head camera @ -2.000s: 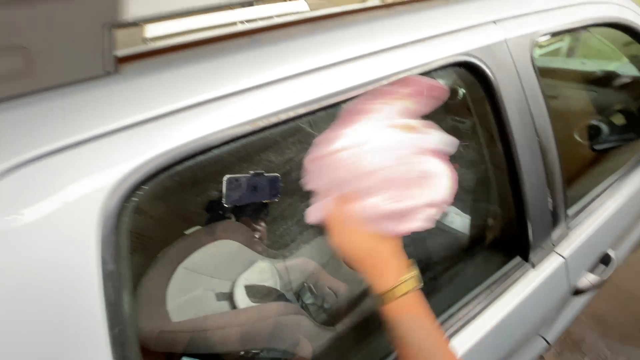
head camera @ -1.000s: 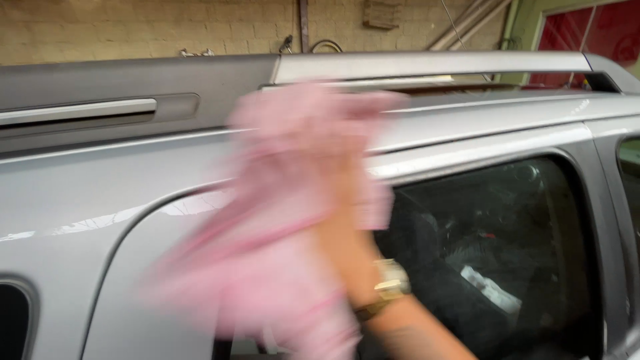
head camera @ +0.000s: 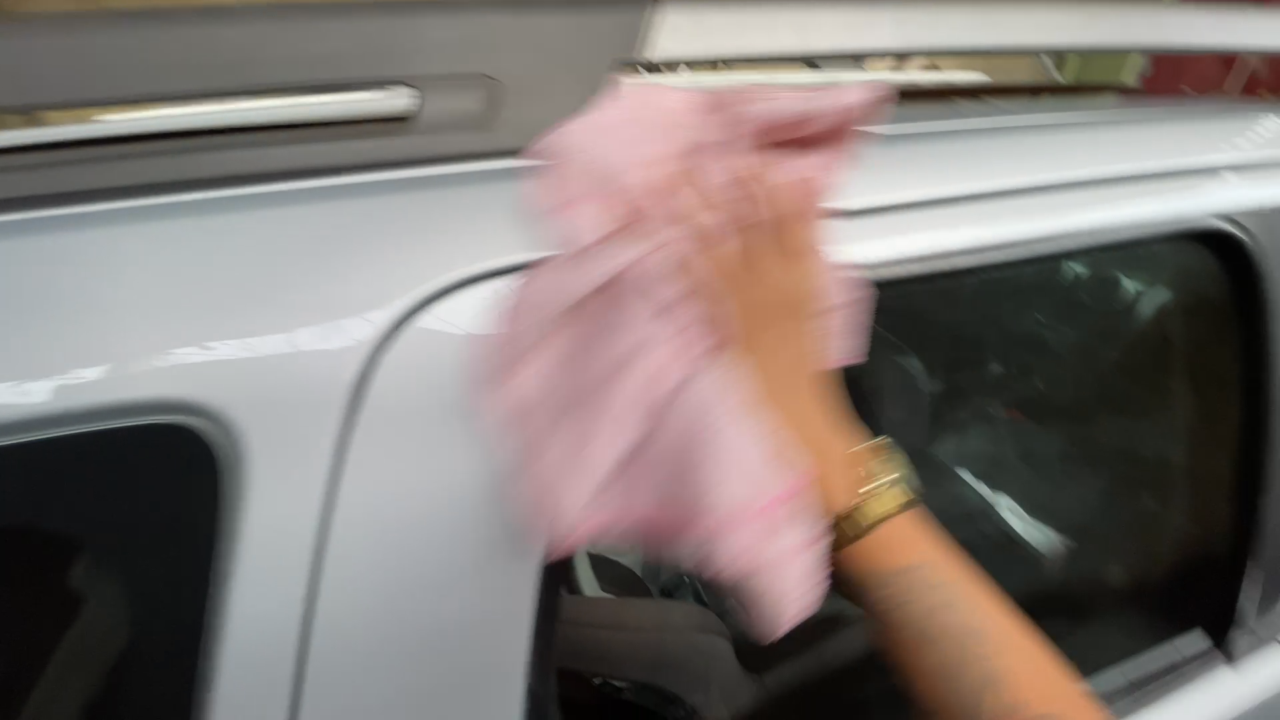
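My right hand (head camera: pixel 765 270), blurred by motion, holds a pink cloth (head camera: pixel 640 400) against the silver car's side, just under the roof edge. The cloth hangs loosely below and to the left of the hand, over the top corner of the rear door's frame (head camera: pixel 440 430) and part of its window (head camera: pixel 1060 430). A gold-coloured metal watch (head camera: pixel 877 492) is on my right wrist. The fingers are too blurred to tell apart. My left hand is not in view.
A roof rail (head camera: pixel 950 30) runs along the top of the car, with a dark panel bearing a bright strip (head camera: pixel 250 110) at the upper left. A smaller dark side window (head camera: pixel 100 570) is at the lower left. A seat shows behind the door glass.
Two seconds ago my right hand held the bunched cloth against the window glass; by one second ago it was up near the roof edge, with the cloth hanging looser. The view has shifted too.
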